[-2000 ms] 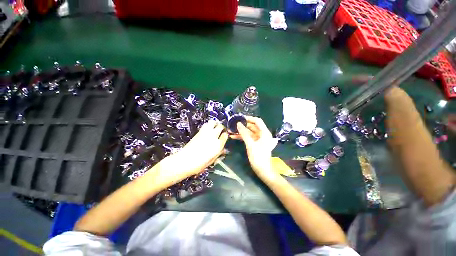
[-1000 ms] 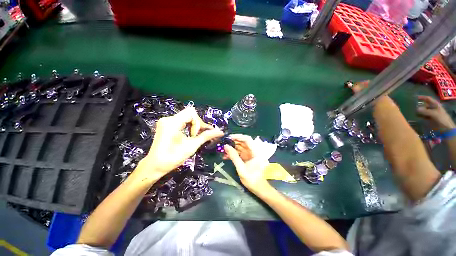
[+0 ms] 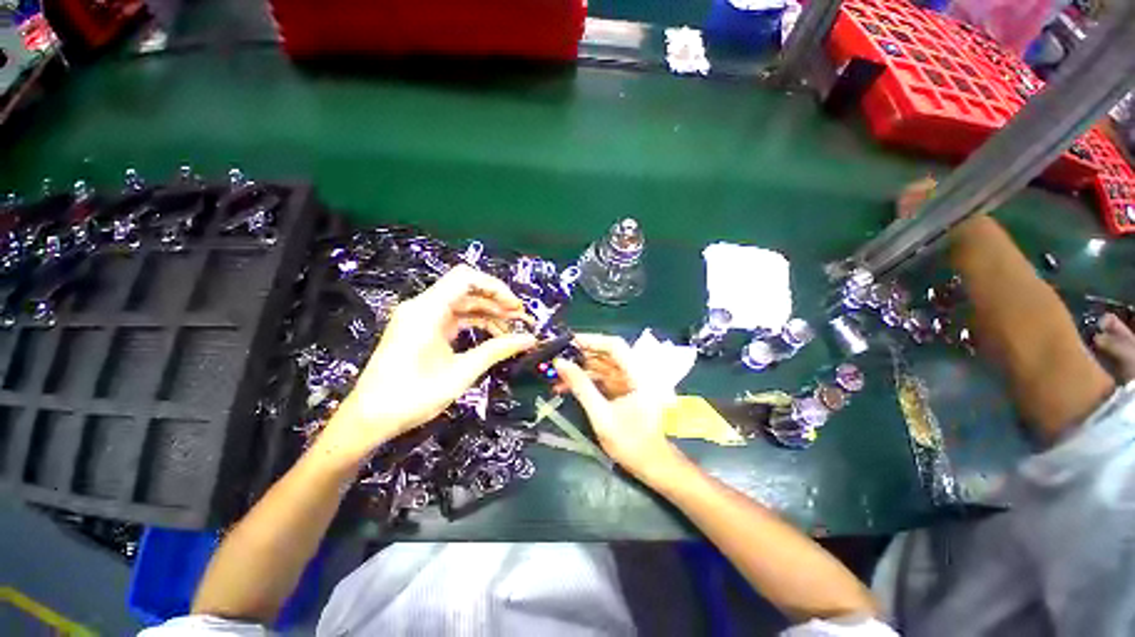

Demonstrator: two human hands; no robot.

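Note:
My left hand (image 3: pixel 429 355) and my right hand (image 3: pixel 619 401) meet over the right edge of a tangled pile of black straps with silver ends (image 3: pixel 417 479). Both hands hold a small dark piece, likely a watch with a black strap (image 3: pixel 544 356). My left fingers pinch the strap side, and my right fingers hold the round end, which shows a small bluish glint. A white cloth (image 3: pixel 663 361) sticks out from my right hand. The fingers partly hide the piece.
A black compartment tray (image 3: pixel 162 361) lies left. A clear glass bottle (image 3: pixel 615 264) stands behind my hands. Right are a white sheet (image 3: pixel 747 285), round metal heads (image 3: pixel 793 334), a yellow piece (image 3: pixel 702 421), a slanted metal bar (image 3: pixel 983 143) and another person's arm (image 3: pixel 1027 330). Red trays (image 3: pixel 952 87) stand beyond.
Two seconds ago a dark round head was held upright near the bottle. My hands have since moved lower, and the dark strap now extends between them. The neighbour's arm has shifted.

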